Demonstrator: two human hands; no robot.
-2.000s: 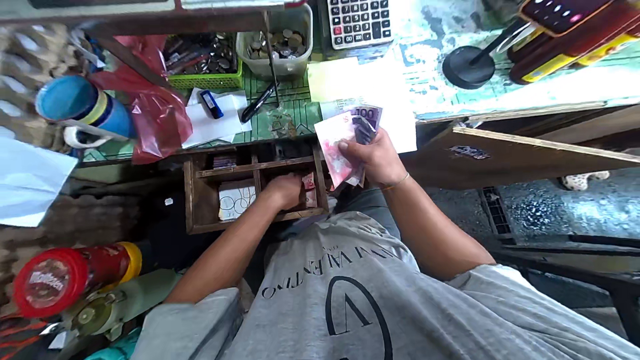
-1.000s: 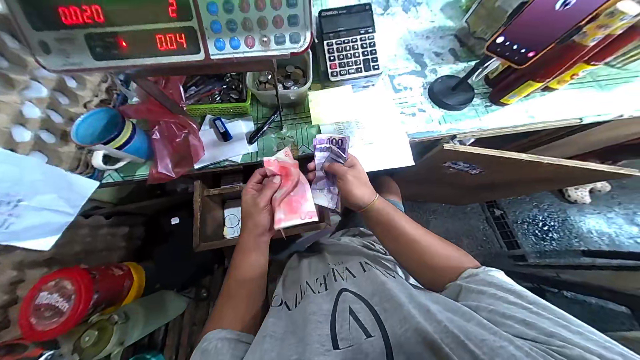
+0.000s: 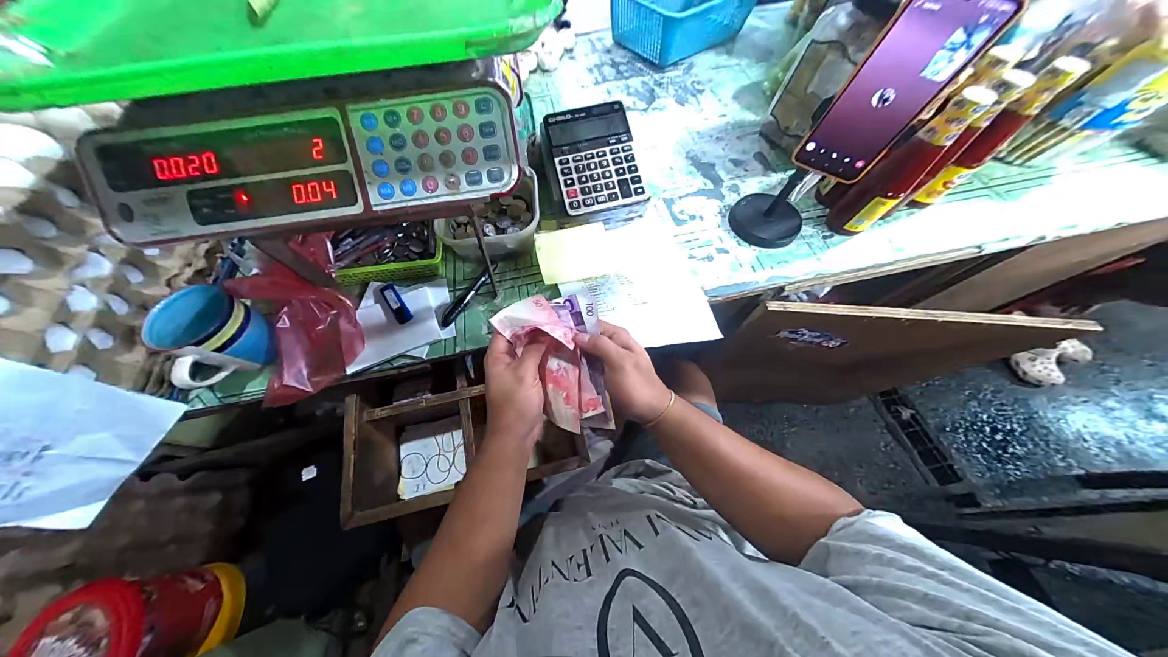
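Both hands are together above the open wooden cash drawer (image 3: pixel 358 474). My left hand (image 3: pixel 516 383) grips red banknotes (image 3: pixel 562 379), its thumb pressed on them. My right hand (image 3: pixel 628 372) holds purple banknotes (image 3: pixel 580 313) and touches the red notes, which overlap them. How many notes there are I cannot tell. Inside the drawer, left of my left wrist, lies a paper with circles drawn on it (image 3: pixel 433 461). The hands and forearms hide much of the drawer's right part.
Behind the hands stand a digital scale (image 3: pixel 310 169), a calculator (image 3: pixel 595 160), a tub of coins (image 3: pixel 502 219) and papers (image 3: pixel 657 292). A blue mug (image 3: pixel 214 324) and red plastic bag (image 3: pixel 310 338) are at left. A phone on a stand (image 3: pixel 894 91) and bottles stand right; an angled wooden panel (image 3: pixel 858 351) is below.
My left hand has come up out of the drawer, where it was two seconds ago, and holds red notes. These now overlap the purple notes in my right hand. The view has shifted toward the scale.
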